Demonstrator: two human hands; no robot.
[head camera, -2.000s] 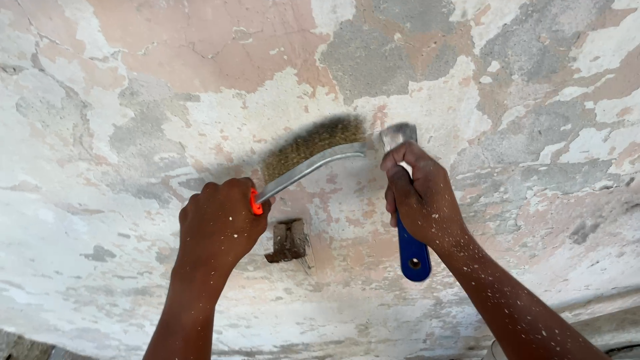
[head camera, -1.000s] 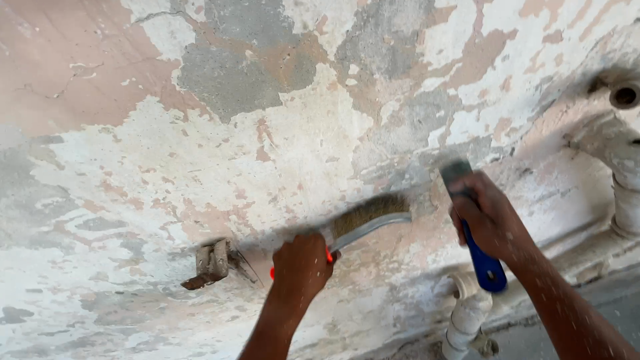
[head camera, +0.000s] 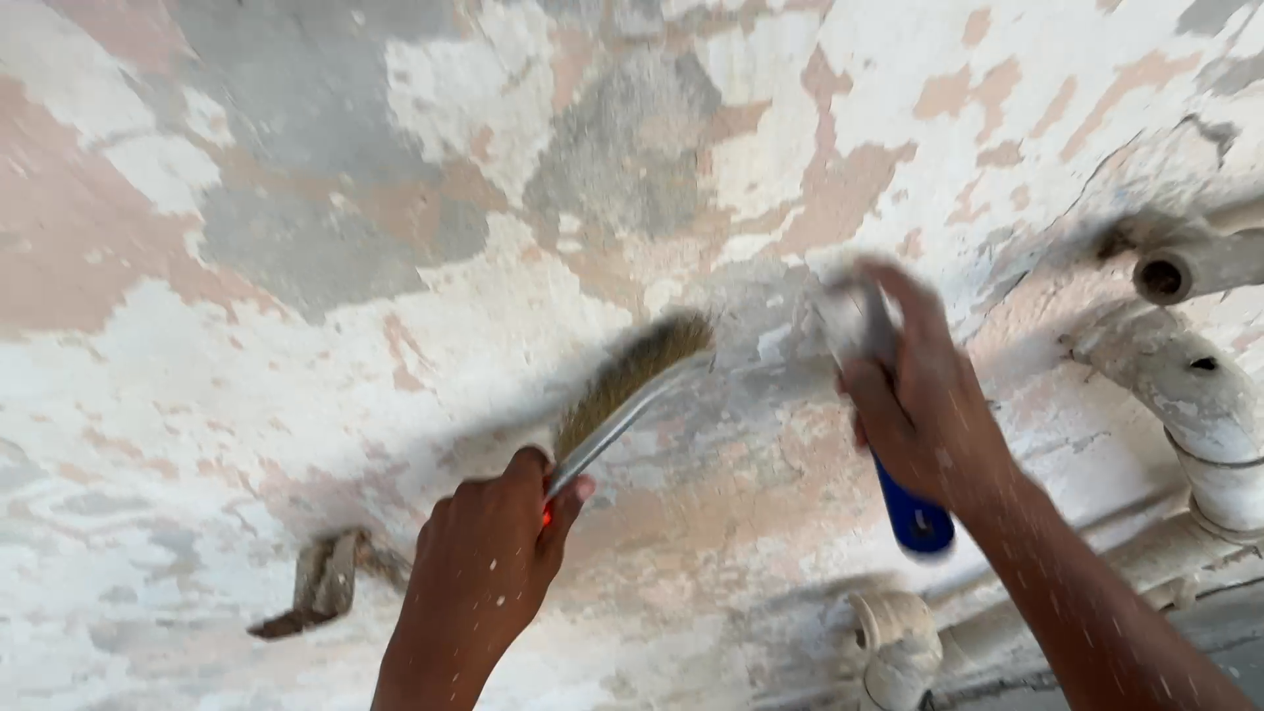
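Observation:
My left hand (head camera: 489, 553) grips the handle of a wire brush (head camera: 632, 390), whose curved metal back faces me and whose brass-coloured bristles lie at the wall. Part of the orange handle shows between the fingers. My right hand (head camera: 923, 415), blurred, is closed around a scraper (head camera: 918, 513) with a blue handle end; its blade, also blurred, is at the wall right of the brush tip. The plastered wall (head camera: 474, 346) has patches of flaking white paint, pink layer and grey plaster. Fine pale flecks dot both hands and forearms.
A rusty metal bracket (head camera: 331, 583) juts from the wall at lower left. An open pipe end (head camera: 1165, 276) and a pipe elbow (head camera: 1185, 380) stand out at right. Another pipe fitting (head camera: 899, 642) is at the bottom, beside a horizontal pipe (head camera: 1116, 563) running along the wall.
The view has shifted right along the wall, bringing the pipes in. Both hands have moved away from the bracket since the first frame, still holding the brush and the scraper.

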